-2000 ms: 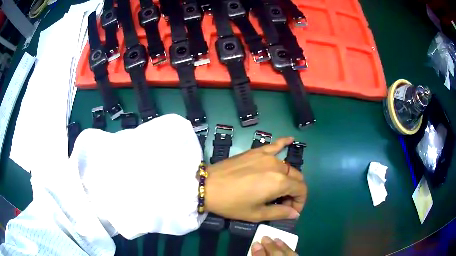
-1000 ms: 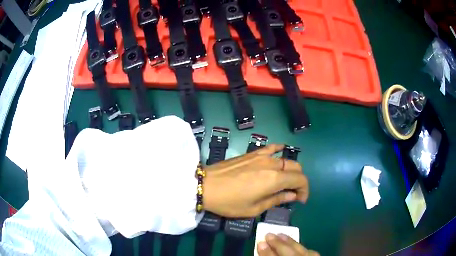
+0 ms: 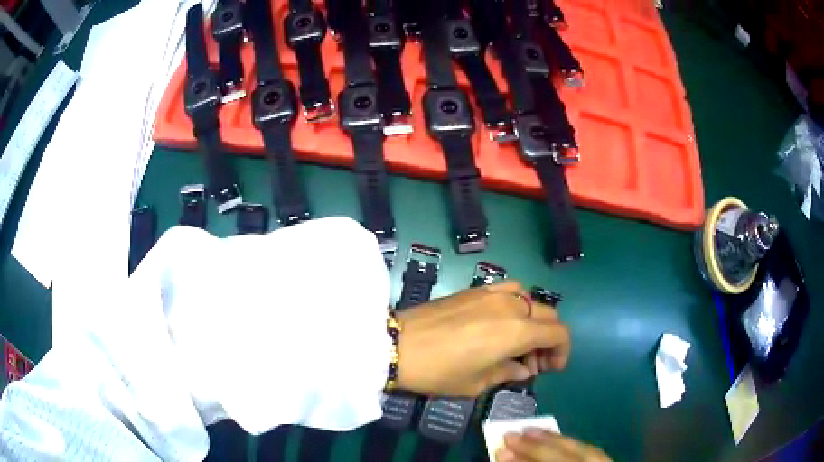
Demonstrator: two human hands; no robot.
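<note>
A row of black smartwatches lies face up on the dark green mat. One watch screen [image 3: 446, 417] shows fine printed text. The rightmost watch's screen [image 3: 512, 405] looks pale grey, with the card's top edge against its lower side. My left hand [image 3: 488, 341] comes from the left over the row, fingers curled and fingertips at the rightmost watch's strap just above its screen; whether they grip is hidden. My right hand [image 3: 547, 447], cut off by the bottom edge, holds a small white square card [image 3: 497, 435] under its fingertips.
An orange-red tray [image 3: 632, 194] at the back carries black watches with sensor backs up. White paper sheets [image 3: 86, 180] lie left. At right are a tape roll [image 3: 707, 257], a paper scrap [image 3: 671, 370], a yellowish slip [image 3: 743, 406] and a clear bag [image 3: 802, 153].
The view has shifted, so the tray and watches sit lower and further right. My left index finger has curled in from the strap end. The rightmost watch's screen is more exposed, and the card is tilted.
</note>
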